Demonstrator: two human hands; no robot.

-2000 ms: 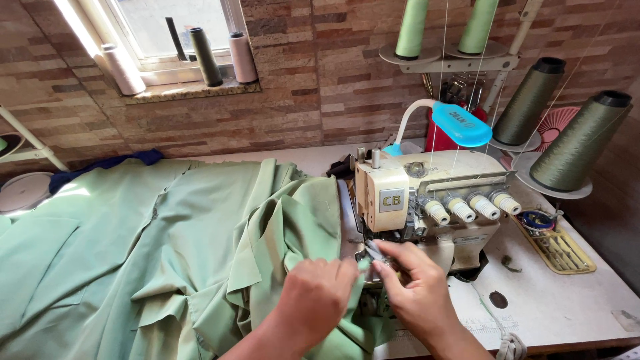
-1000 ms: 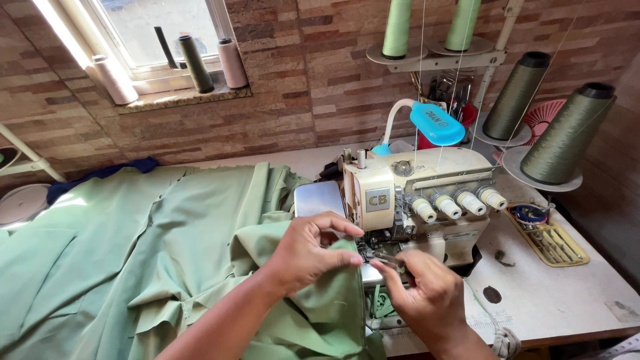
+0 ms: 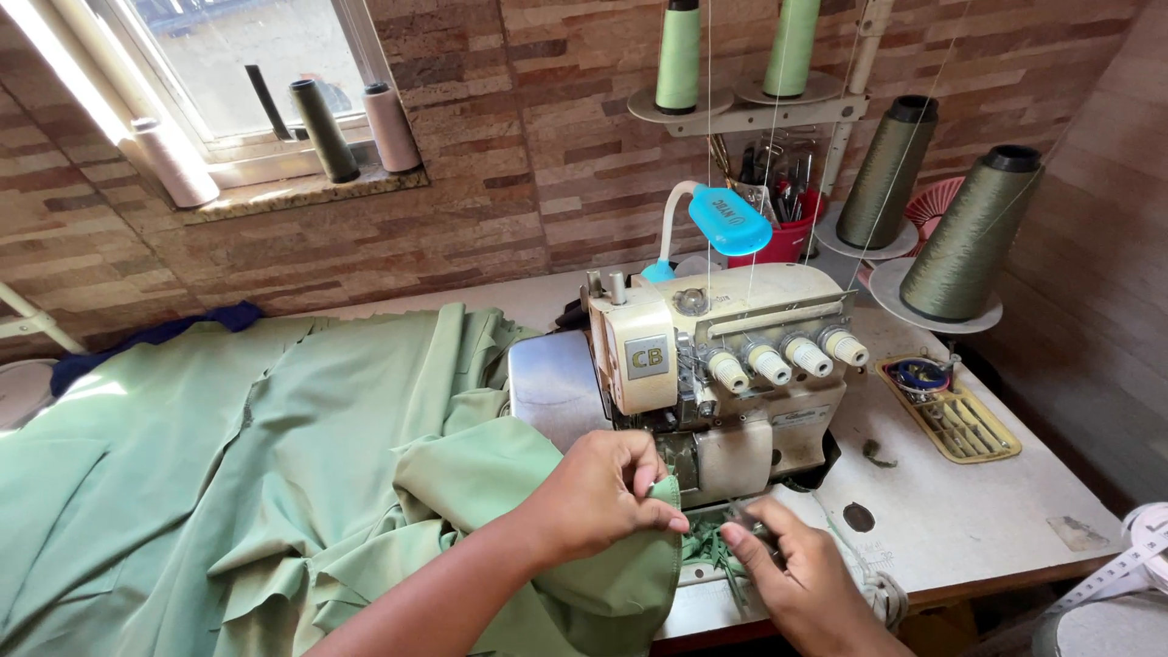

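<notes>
My left hand (image 3: 607, 502) pinches the stitched edge of a green fabric piece (image 3: 620, 584) between thumb and fingers, in front of the serger sewing machine (image 3: 730, 365). Just right of that edge, my right hand (image 3: 789, 557) holds a small metal tool, perhaps thread snips (image 3: 753, 522), mostly hidden by the fingers. Green fabric trimmings (image 3: 712, 543) lie below the machine between both hands. The metal cloth plate (image 3: 558, 383) shows left of the machine head. More green fabric (image 3: 228, 456) spreads over the table's left side.
Thread cones (image 3: 972, 237) stand behind the machine at right. A blue lamp (image 3: 730, 219) leans over the machine, near a red container (image 3: 789, 233) of tools. A yellow tray (image 3: 954, 411) of small parts lies right. A measuring tape (image 3: 1131, 557) hangs at the lower right.
Both hands have come down and toward me from the machine's needle area, the fabric edge with the left one. The metal cloth plate, covered by fabric two seconds ago, is now exposed.
</notes>
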